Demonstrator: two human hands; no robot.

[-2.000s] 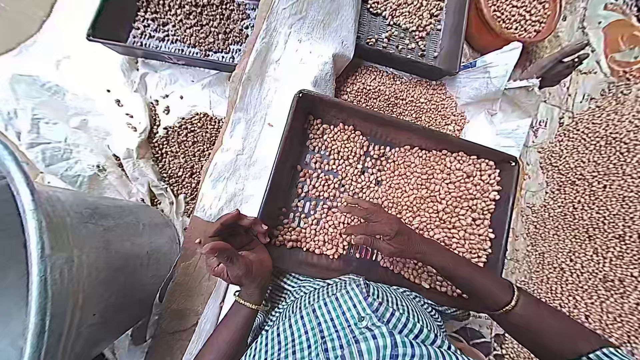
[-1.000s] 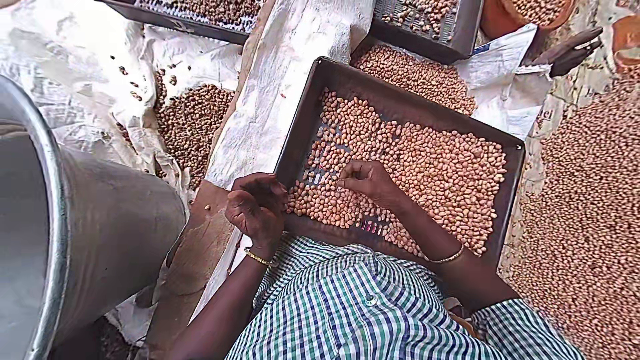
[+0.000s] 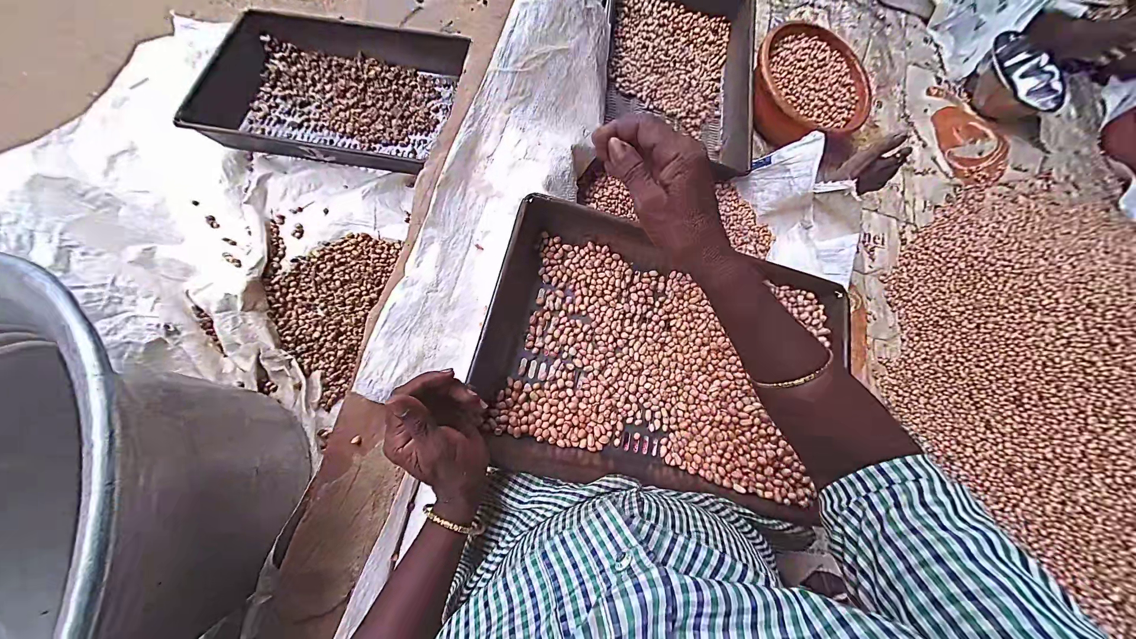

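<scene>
A dark slotted tray [image 3: 519, 293] lies tilted in front of me, spread with light brown nuts or seeds [image 3: 657, 346], with a few slots showing through. My right hand [image 3: 661, 186] is raised above the tray's far edge, its thumb and fingertips pinched together; whether something small is between them cannot be made out. At the tray's near left corner is my left hand [image 3: 439, 435], fingers curled loosely; its palm is partly hidden, so its contents do not show.
A large metal vessel [image 3: 204, 453] stands at left. Beyond are a tray of darker pieces [image 3: 328, 31], a dark heap [image 3: 328, 302] on white sheeting, another nut tray [image 3: 741, 80] and a clay bowl [image 3: 768, 98]. A big nut pile [image 3: 1021, 382] spreads at right. Another person's hand [image 3: 874, 164] is at upper right.
My right hand has lifted from over the nuts near the tray's middle to above its far edge. My left hand has stayed by the near left corner.
</scene>
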